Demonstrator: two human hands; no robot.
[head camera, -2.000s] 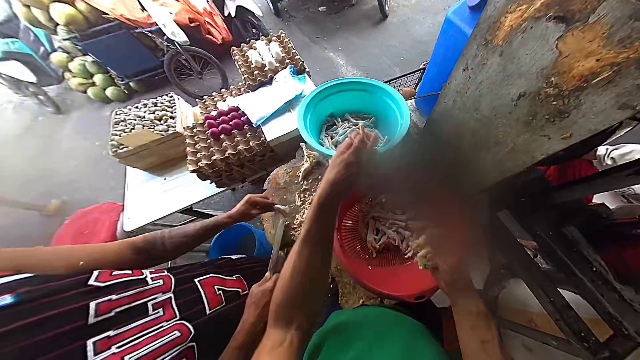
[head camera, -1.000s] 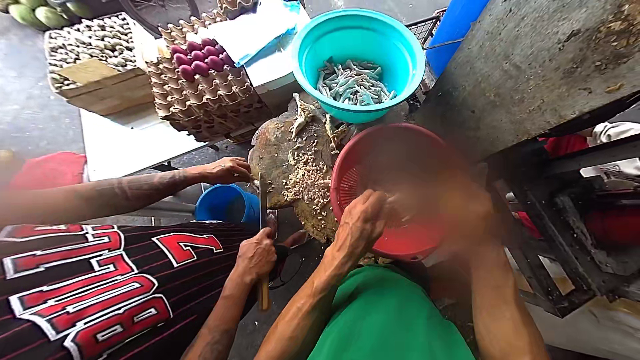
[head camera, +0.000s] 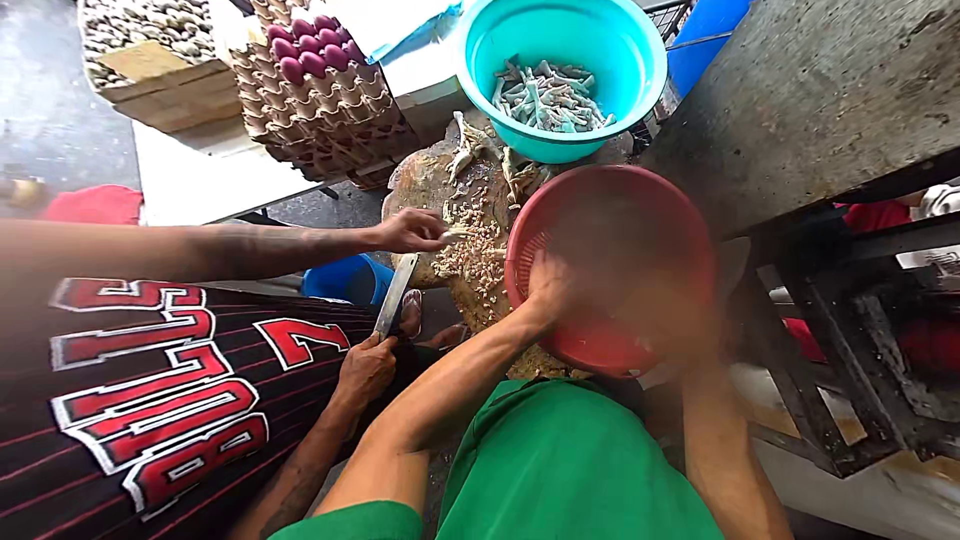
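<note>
My left hand (head camera: 553, 283) reaches inside the red plastic colander (head camera: 600, 352), its fingers low against the slotted left wall. Heavy blur covers my right hand (head camera: 664, 315) at the colander's right side, so its grip and much of the interior are hidden. A teal plastic basin (head camera: 562, 137) beyond the colander holds a heap of pale chicken feet (head camera: 553, 97). More chicken feet (head camera: 469, 146) and small chopped pieces (head camera: 476, 251) lie on a worn wooden chopping block (head camera: 420, 180) left of the colander.
At left, a co-worker's hand (head camera: 412, 231) holds a pale piece over the block; their other hand (head camera: 367, 367) grips a cleaver (head camera: 396, 296). Beyond are stacked egg trays (head camera: 322, 112) with purple eggs and a blue bucket (head camera: 349, 279). A concrete ledge (head camera: 795, 105) stands at right.
My left hand has gone from above the teal basin into the red colander. The pile of chicken feet seen in the colander two seconds ago no longer shows. The co-worker's empty-of-knife hand has moved right over the block.
</note>
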